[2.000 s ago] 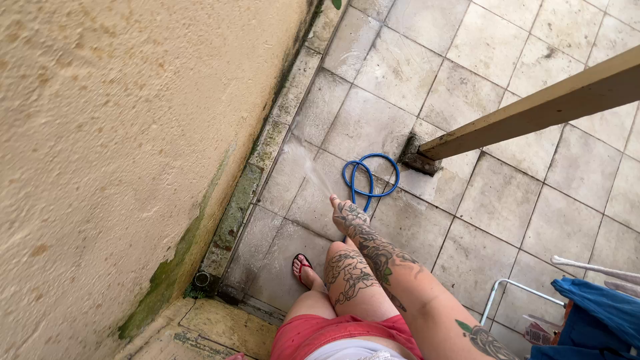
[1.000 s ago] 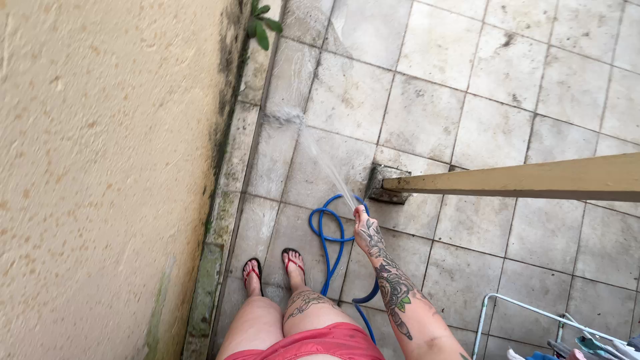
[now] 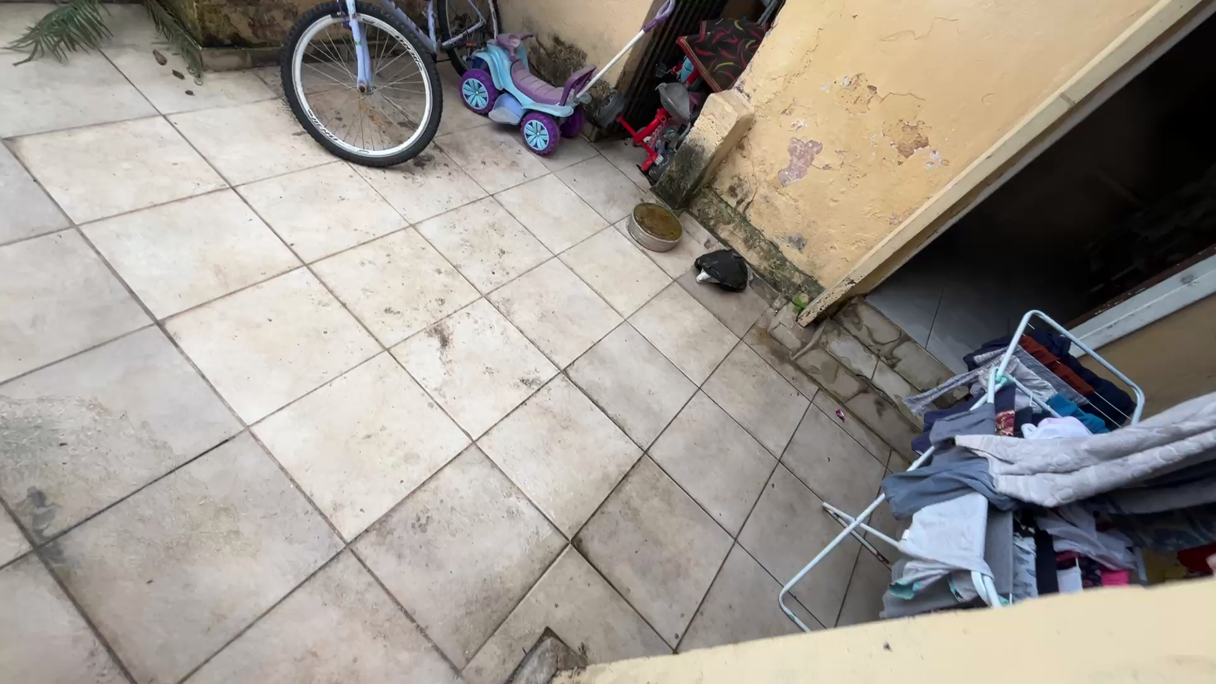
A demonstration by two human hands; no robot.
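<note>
Neither of my hands shows in the head view now, and what they hold is hidden. The blue hose is out of the picture too. Pale floor tiles (image 3: 560, 446) with dark joints and dirt stains fill most of the view. A bicycle wheel (image 3: 362, 84) stands at the top, beside a turquoise and purple ride-on toy (image 3: 532, 87). Near the wall lie a round basin with brownish contents (image 3: 655, 226) and a black object (image 3: 723, 270) that I cannot identify.
A folding drying rack (image 3: 834, 551) hung with clothes (image 3: 950, 532) stands at the right. Above it, a dark doorway opens in the peeling yellow wall (image 3: 855, 123). A yellow beam (image 3: 912, 641) crosses the bottom right. Palm leaves (image 3: 62, 28) reach in at the top left.
The view has swung widely across the patio. My tattooed arm, the hand on the spraying blue hose, and my feet in red flip-flops have left the picture.
</note>
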